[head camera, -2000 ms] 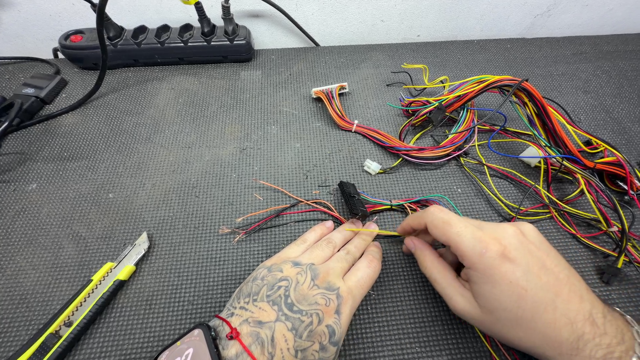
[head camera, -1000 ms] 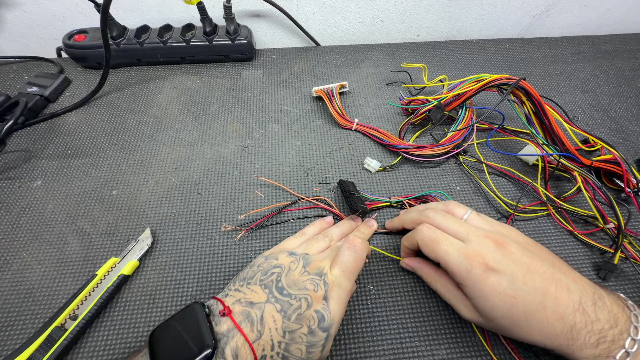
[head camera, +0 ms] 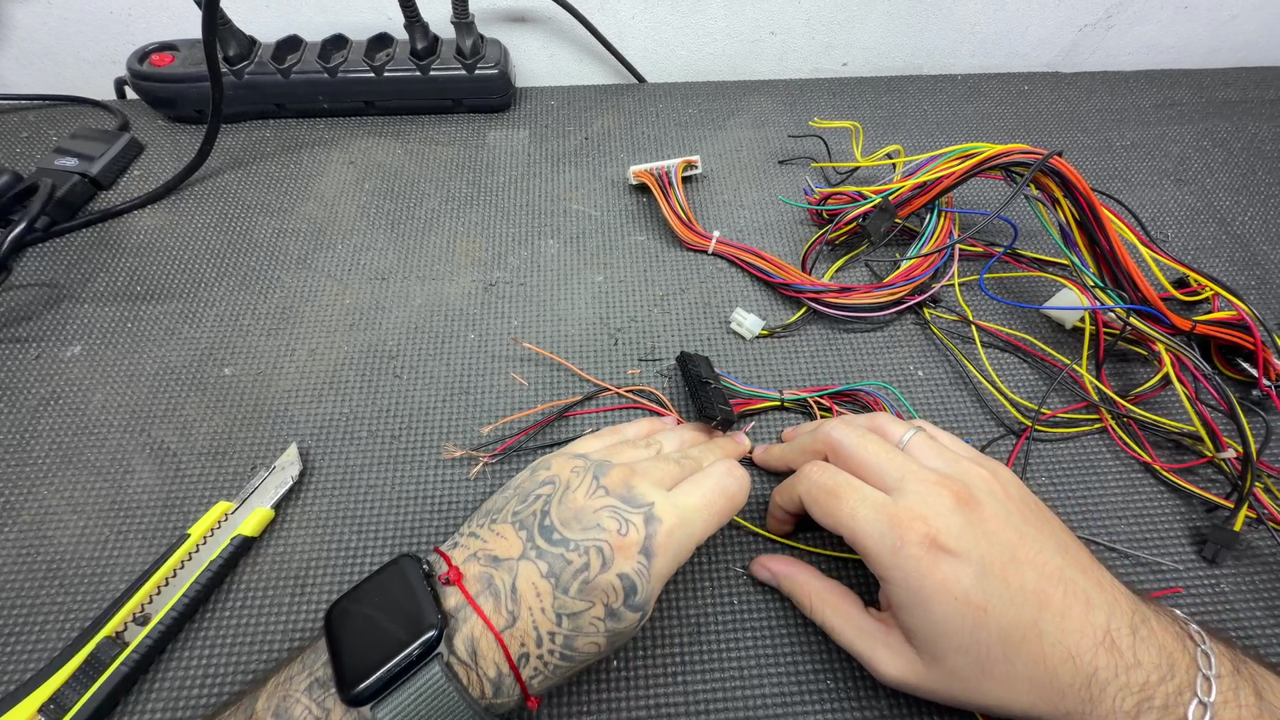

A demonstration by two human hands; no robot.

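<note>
My left hand point(head camera: 600, 530) lies palm down on the mat, its fingertips over wires just below a black multi-pin connector point(head camera: 705, 390). Orange, red and black wires point(head camera: 580, 405) with bare copper ends stick out to the left past these fingers. My right hand point(head camera: 920, 540) rests to the right, its index fingertip close to the left fingers, thumb apart; what lies under its fingers is hidden. A yellow wire point(head camera: 795, 542) runs from beneath the left hand to under the right one. A tied bundle of coloured wires point(head camera: 800, 398) leaves the connector on the right.
A yellow and black snap-off utility knife point(head camera: 170, 590), blade out, lies at left. A large tangle of coloured cables point(head camera: 1080, 230) fills the right side, with a white connector point(head camera: 665, 170) at one end. A black power strip point(head camera: 320, 75) is at the back left, near a black plug point(head camera: 85, 170).
The right thumb and index finger, closed at the yellow wire two seconds ago, have parted. The right index finger is now nearer the connector, and the yellow wire lies lower on the mat.
</note>
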